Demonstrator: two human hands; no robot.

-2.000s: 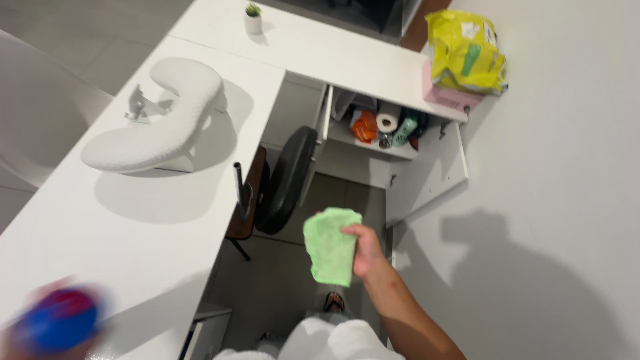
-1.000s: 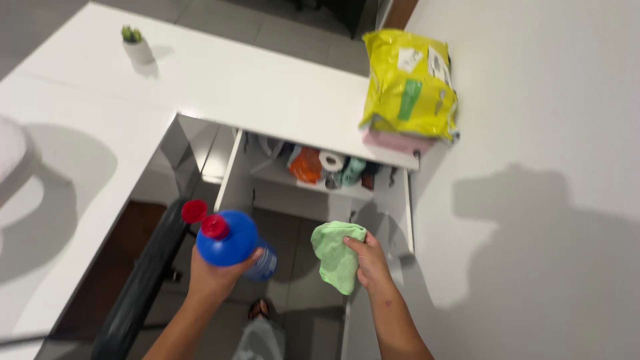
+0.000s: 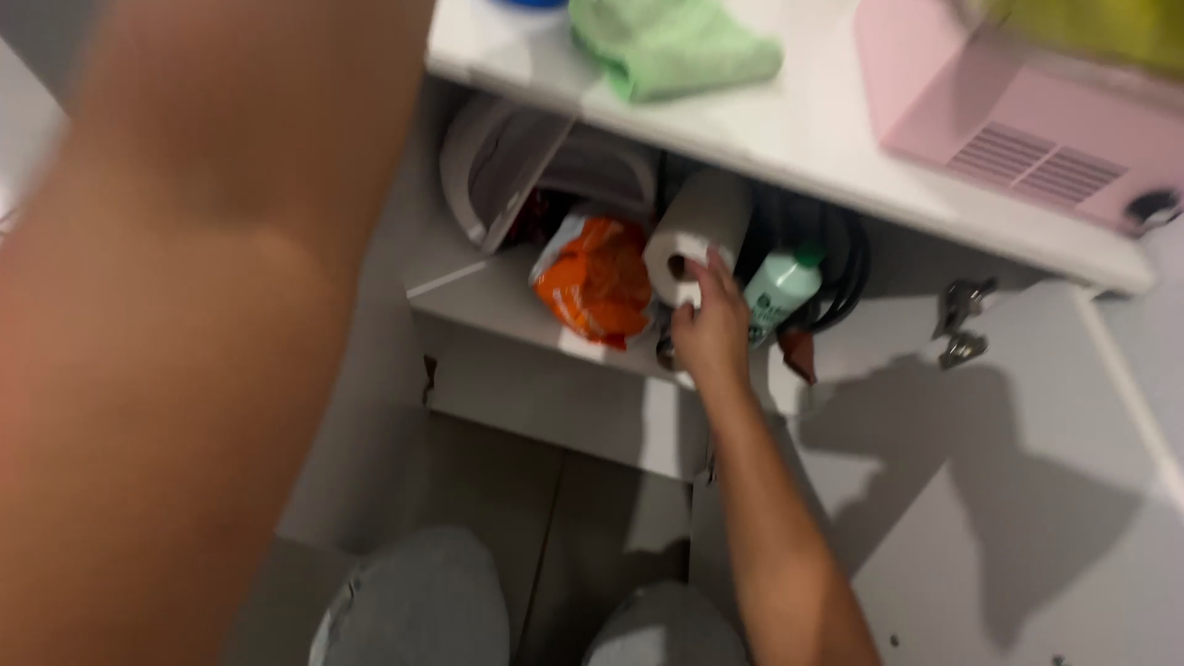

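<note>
My right hand [image 3: 717,324] reaches into the open cabinet, its fingers at the near end of a white paper roll [image 3: 708,227]; whether they grip it is unclear. Just right of the hand leans a pale green bottle [image 3: 782,287] with a dark green cap. An orange plastic package [image 3: 597,277] lies left of the roll. On the white counter above rests the green cloth [image 3: 675,46], out of my hands, beside the cut-off base of something blue [image 3: 535,3]. My left forearm fills the left side, blurred; the left hand is beyond the top edge.
A pink box with vents and a knob [image 3: 999,139] stands on the counter [image 3: 795,139], under a yellow-green package [image 3: 1101,28]. The open cabinet door with metal hinges [image 3: 962,324] is at right. Inside are a whitish rounded container [image 3: 462,176] and dark coiled cable [image 3: 856,268]. My knees are below.
The green cloth has left my right hand and lies on the counter. That hand has moved into the cabinet. My left hand, which held the blue bottle, is out of view. The view is much closer to the cabinet.
</note>
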